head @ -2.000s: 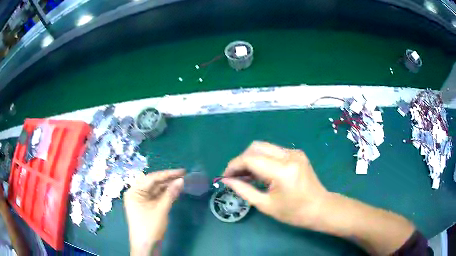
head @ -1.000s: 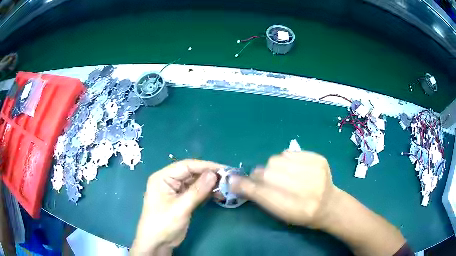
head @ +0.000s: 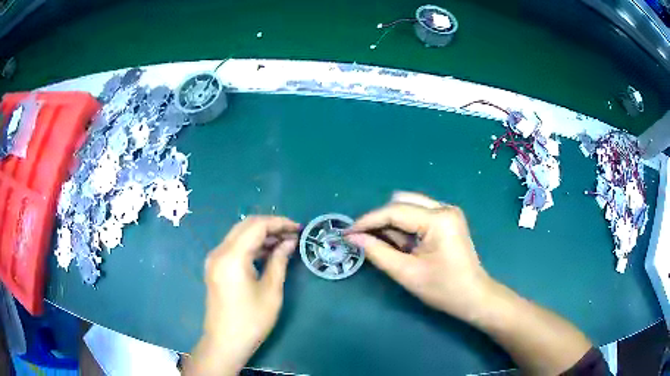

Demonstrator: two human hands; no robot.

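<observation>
A round grey housing lies on the bench in front of me, its spoked open face and centre hub up. My left hand is at its left rim, thumb and forefinger close together with something thin and dark between them; I cannot tell if they grip it. A tiny pale bit shows beside that hand. My right hand reaches over the upper right of the housing, thumb and forefinger inside the rim near the hub. What its fingertips hold is hidden. A white piece shows behind its knuckles.
A pile of notched discs and a red tray are at left. Another housing stands by the white strip. Two lead heaps lie at right. A wired housing is on the belt.
The view has shifted. My right hand has drawn back from covering the housing, and its spoked face shows. The disc seen earlier in my left hand no longer shows there.
</observation>
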